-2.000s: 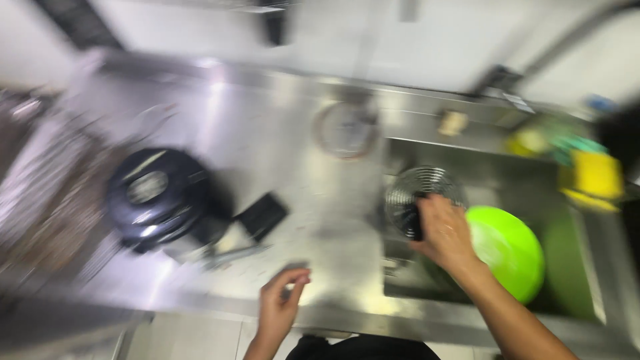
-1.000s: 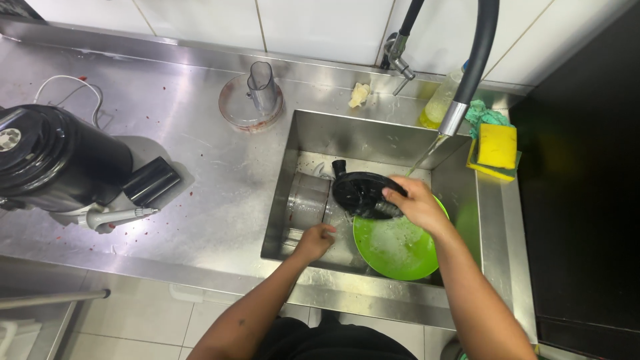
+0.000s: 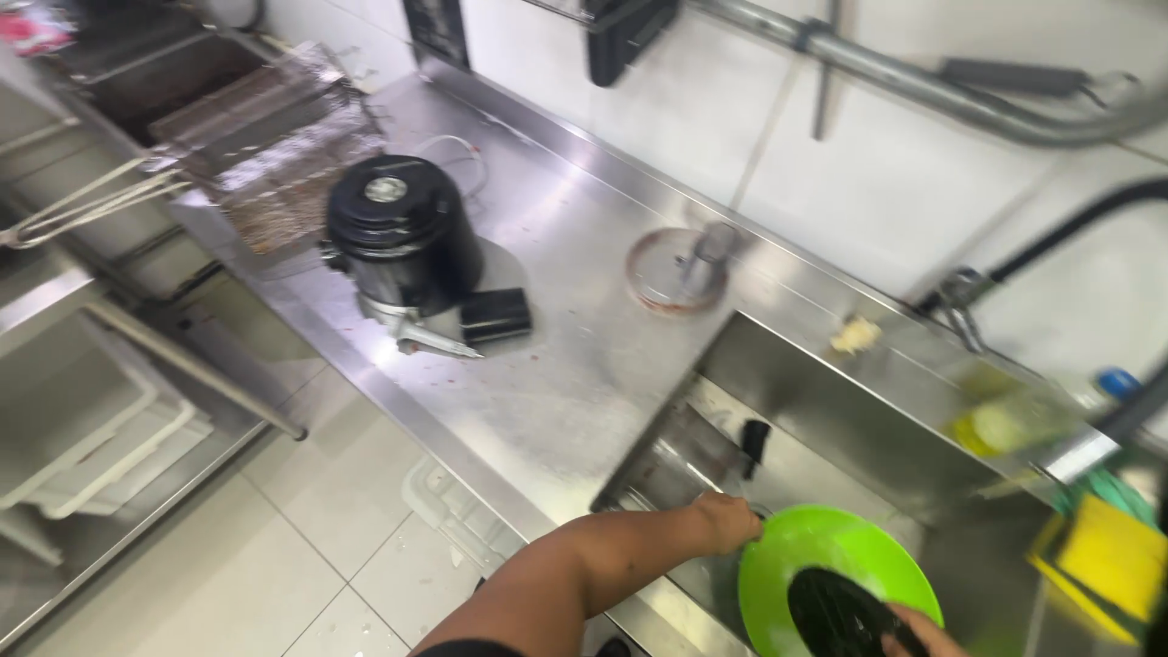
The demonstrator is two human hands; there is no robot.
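My left hand (image 3: 728, 523) is at the left rim of a lime-green bowl (image 3: 858, 538) in the steel sink; its fingertips are blurred, so whether it grips the rim is unclear. At the bottom edge my right hand (image 3: 917, 631) holds a black round plastic part (image 3: 844, 611) over the bowl. A clear container (image 3: 689, 447) lies in the sink's left part, beside a small black piece (image 3: 754, 440). On the counter stand a black appliance (image 3: 401, 233) and a clear round lid with a feed tube (image 3: 675, 271).
Along the sink's back edge are a pale scrap (image 3: 855, 335), a yellow soap bottle (image 3: 990, 427) and the black hose faucet (image 3: 1077, 228). Yellow sponges (image 3: 1104, 557) sit at the right edge. Metal racks (image 3: 274, 146) are at the far left, with white trays (image 3: 91, 420) on a lower shelf.
The view has swung left. My right hand has lowered the black round part over the green bowl. My left hand, beside the bowl one second ago, is now at its rim.
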